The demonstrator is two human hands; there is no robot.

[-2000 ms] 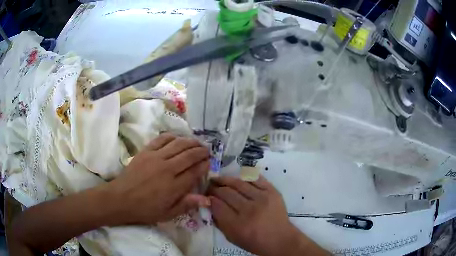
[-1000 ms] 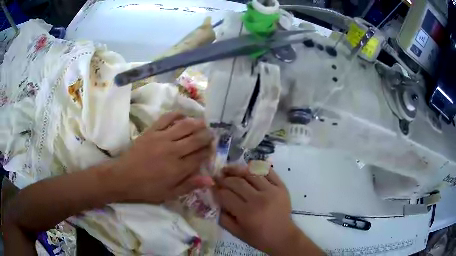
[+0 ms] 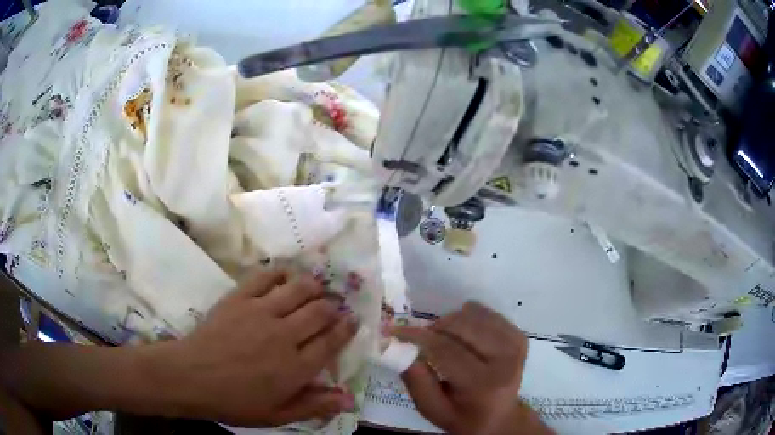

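Observation:
A cream floral garment piece (image 3: 195,136) lies bunched left of the needle area of the off-white sewing machine (image 3: 586,153). My left hand (image 3: 272,348) lies on the cloth near the table's front, fingers spread and pressing it. A narrow white binding strip (image 3: 392,263) runs from below the machine head along the cloth's right edge towards me. My right hand (image 3: 472,361) pinches the strip's near end between thumb and fingers, where a short white end sticks out. The needle and presser foot are hard to make out.
Black thread snips (image 3: 595,351) lie on the table right of my right hand. A printed ruler (image 3: 612,405) runs along the front edge. A long grey blurred bar (image 3: 357,44) crosses the upper view. A pale block (image 3: 460,241) sits under the machine head.
Both hands have moved towards me, away from the needle area. The white strip and cloth edge now show between machine and hands. My right hand has shifted right. The view has shifted too.

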